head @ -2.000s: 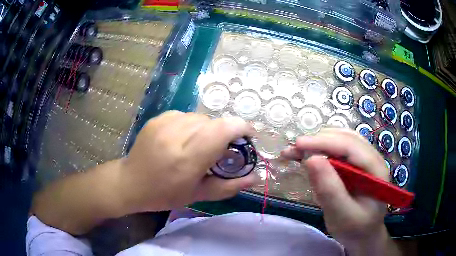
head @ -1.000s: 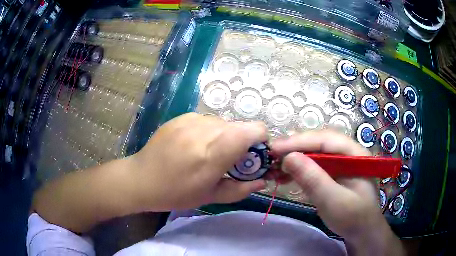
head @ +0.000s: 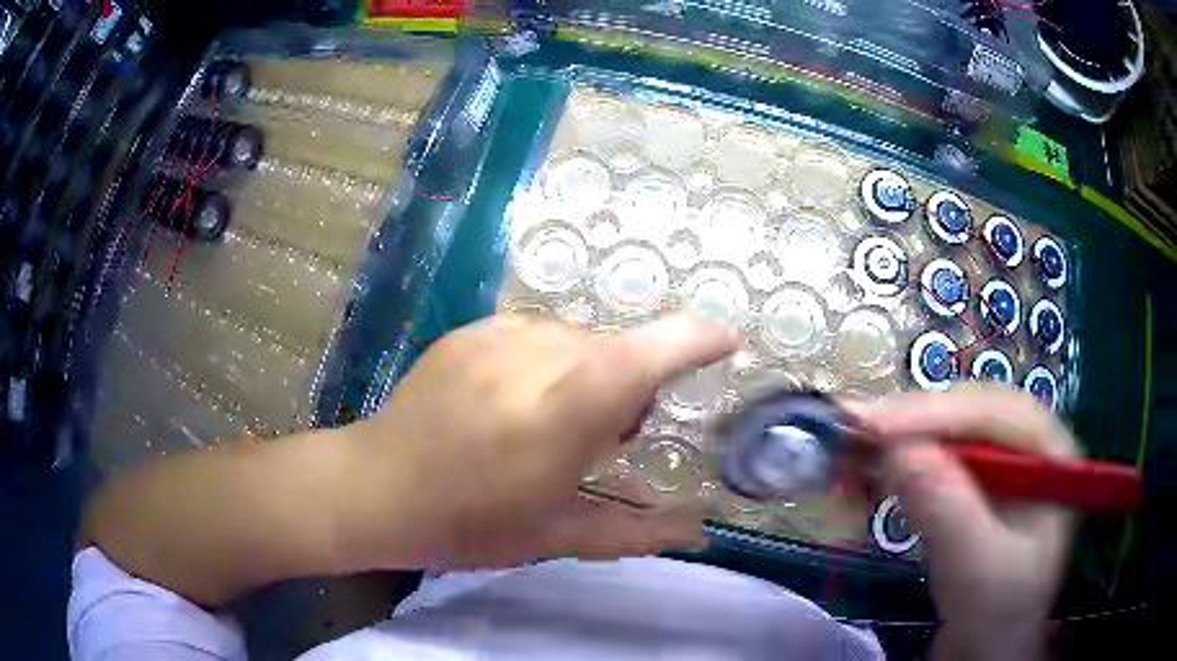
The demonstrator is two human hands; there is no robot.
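A blurred speaker unit (head: pixel 781 446) with a dark rim and pale centre is at the fingertips of my right hand (head: pixel 987 484), over the front of the round-pocket blister tray (head: pixel 691 394). My right hand also holds the red test probe (head: pixel 1052 478), its handle pointing right; its tip is hidden. My left hand (head: pixel 503 433) is open and empty, left of the speaker and apart from it, index finger and thumb spread. Several speakers (head: pixel 945 287) with white rings and bluish centres lie face up in the tray's right pockets.
The slotted blister tray (head: pixel 258 297) at left holds a few dark speakers (head: pixel 194 207) with red wires. Stacked trays (head: pixel 39 297) stand at far left. A red label (head: pixel 413 10) is at the back, a green label (head: pixel 1043 152) and a round white-rimmed device (head: pixel 1091 52) at upper right.
My left hand has let go of the speaker. The speaker has moved right with my right hand and the probe.
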